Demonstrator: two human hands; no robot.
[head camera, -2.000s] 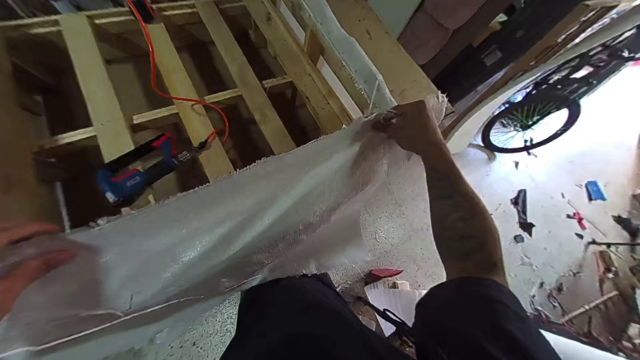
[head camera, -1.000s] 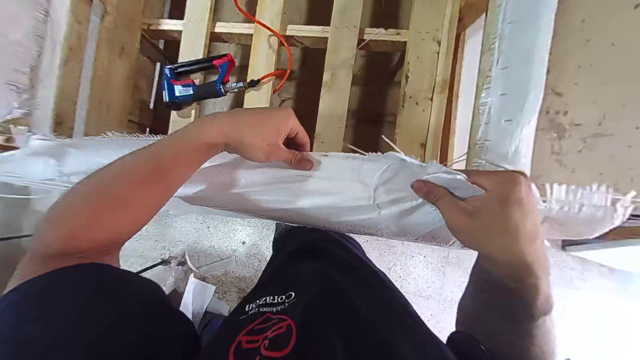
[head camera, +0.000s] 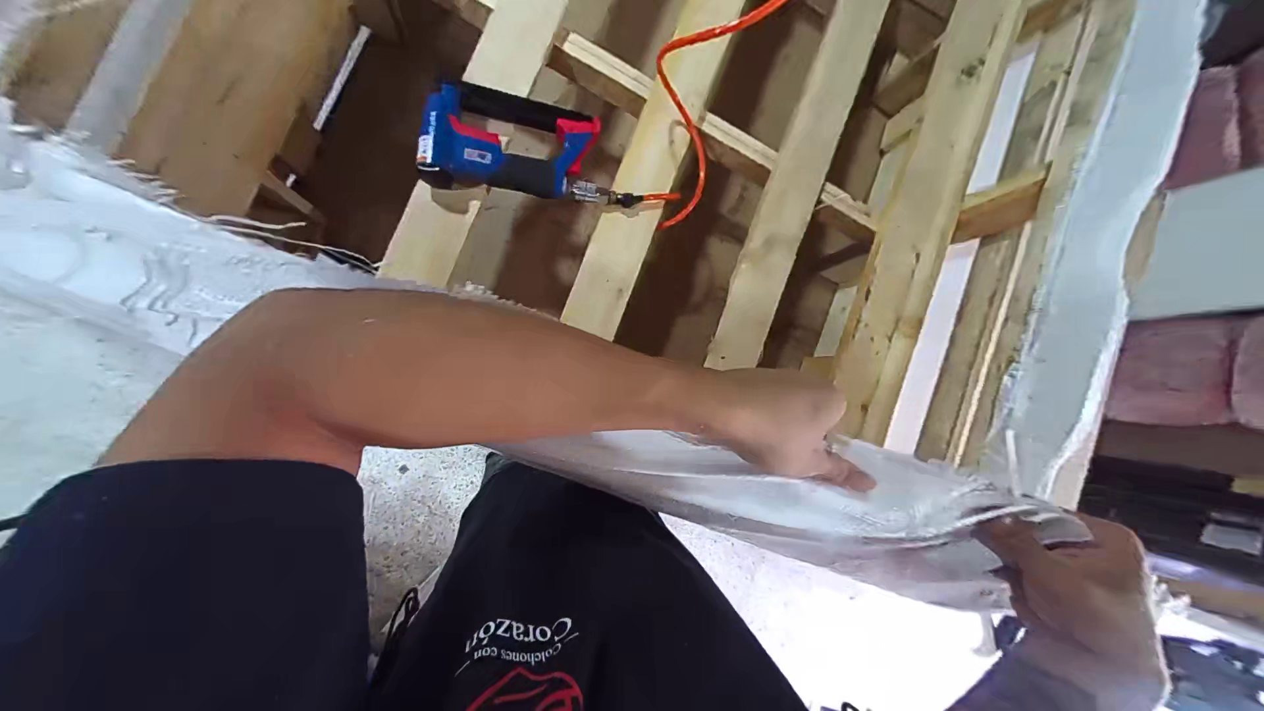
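Note:
A whitish woven fabric (head camera: 691, 484) with frayed edges runs along the near side of a wooden slatted frame (head camera: 800, 197). My left hand (head camera: 790, 425) reaches across from the left and grips the fabric's upper edge, fingers bent. At the lower right, my right hand (head camera: 1076, 583) pinches the folded end of the same fabric near the frame's corner; part of its fingers is hidden by the cloth. A blue and black pneumatic stapler (head camera: 504, 143) with red parts lies on the slats, joined to an orange air hose (head camera: 699, 128). Neither hand touches it.
Pale fabric (head camera: 1096, 247) covers the frame's right rail. Beyond it are pinkish padded pieces (head camera: 1175, 370) and dark items. A speckled floor (head camera: 415, 504) shows below the fabric. Gaps lie between the slats, and loose threads hang at the frayed edge on the left.
My left hand, at the far left edge two seconds ago, has come across to the right along the fabric. The fabric, spread wide earlier, is now gathered into a narrower band. The view has shifted.

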